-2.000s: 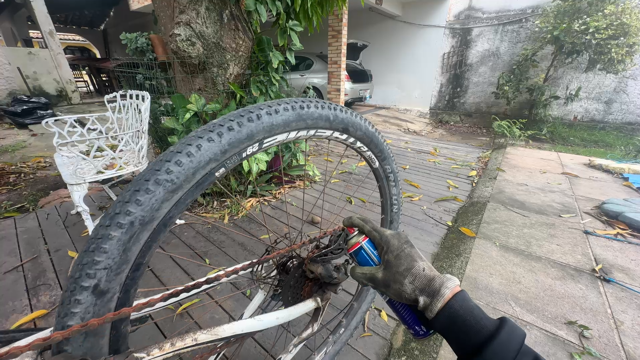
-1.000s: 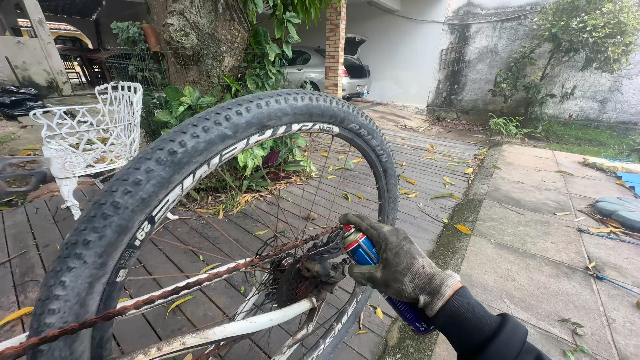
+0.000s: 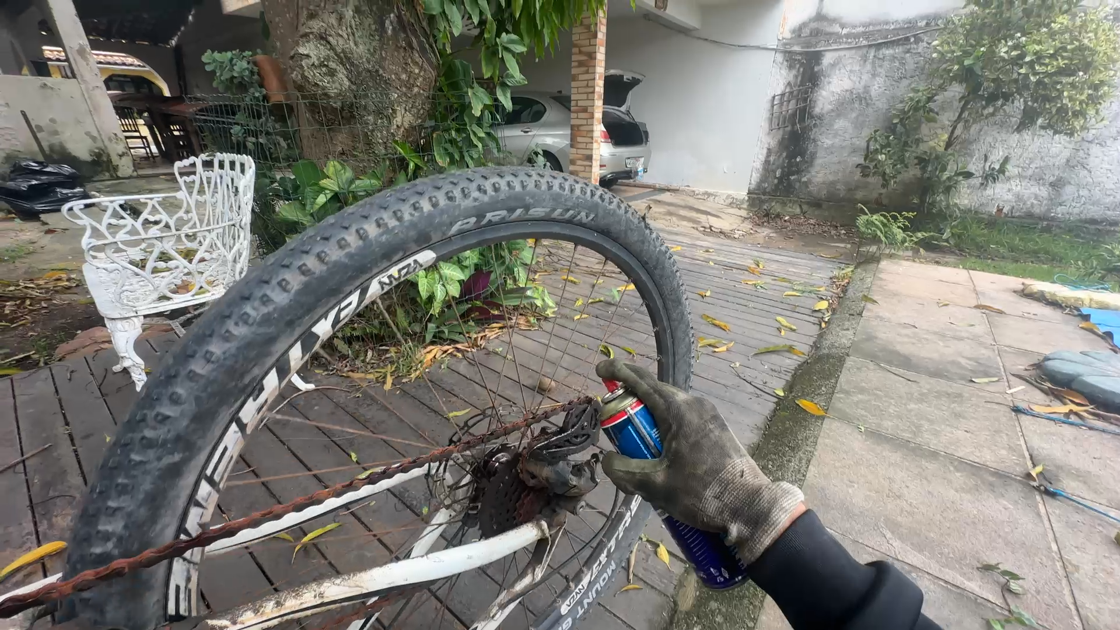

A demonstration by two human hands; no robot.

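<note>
My right hand (image 3: 700, 464), in a dirty grey work glove, is closed around a blue aerosol spray can (image 3: 634, 429) with a red nozzle, a finger at its top. The can's top is beside the rear derailleur (image 3: 560, 455) and the rusty chain (image 3: 367, 477) of a bicycle. The chain runs from the lower left to the dark sprocket cassette (image 3: 507, 494). Above rises the knobby rear tyre (image 3: 297, 254) on a black rim with white lettering; the bicycle seems to be upside down. A scuffed white frame tube (image 3: 394, 573) crosses below. My left hand is not in view.
A white ornate metal chair (image 3: 166, 254) stands at the left, near a tree trunk (image 3: 354, 79) and leafy plants. Leaves lie on the wooden decking (image 3: 744, 297). A concrete kerb (image 3: 805, 411) borders paving slabs (image 3: 927, 437) at the right. Behind, a silver car (image 3: 551, 131) has its boot raised.
The wheel has turned, shown by the rim and tyre lettering standing in different places. My right hand stays beside the derailleur with the can.
</note>
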